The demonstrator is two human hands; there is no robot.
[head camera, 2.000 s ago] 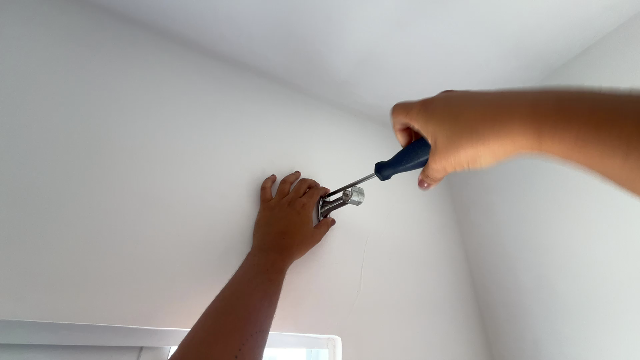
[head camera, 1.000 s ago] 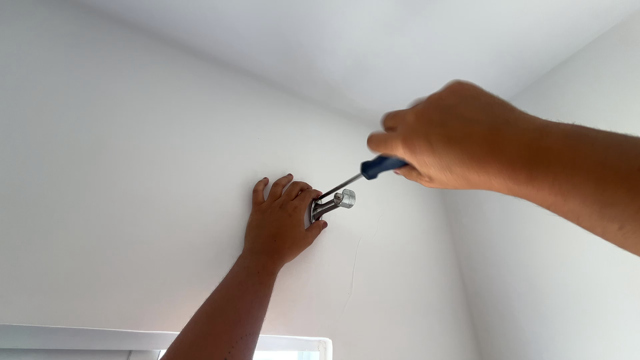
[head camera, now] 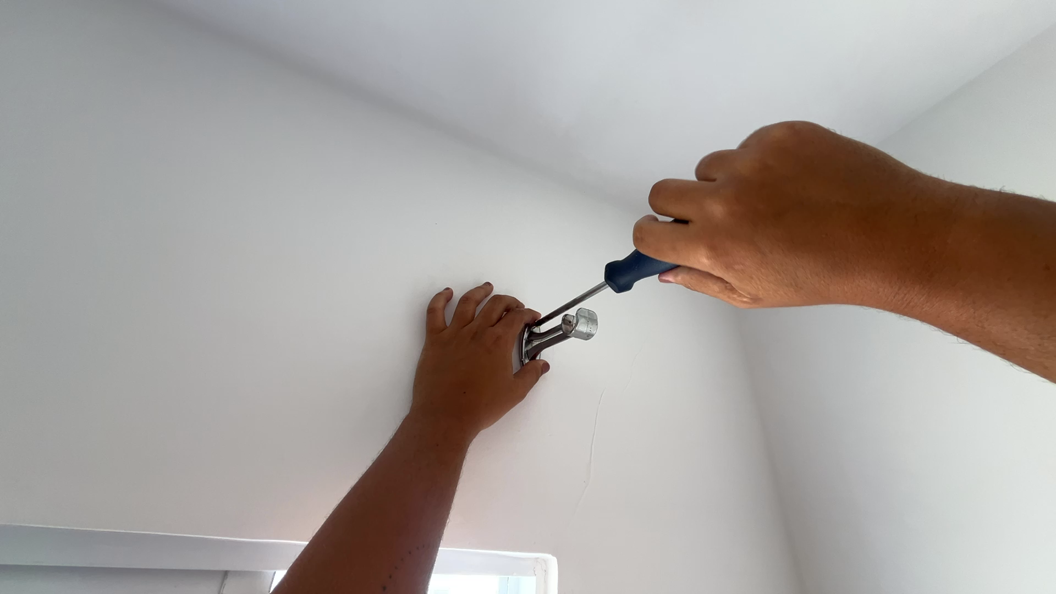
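A shiny metal curtain rod bracket sits against the white wall, its cupped end sticking out to the right. My left hand lies flat-backed over the wall with thumb and index finger around the bracket's base, pressing or holding it there. In my right hand is the dark blue handle of a screwdriver. The screwdriver's metal shaft slants down to the left, and its tip meets the upper part of the bracket's base beside my left index finger. The tip itself and any screw under it are hidden.
A white window frame runs along the bottom left, below the bracket. The ceiling slopes across the top of the view, and a side wall meets the bracket's wall at the right. A thin crack or line marks the wall below the bracket.
My right hand has turned about the screwdriver handle, its back now facing the camera more than two seconds ago. My left hand and the bracket have stayed together against the wall.
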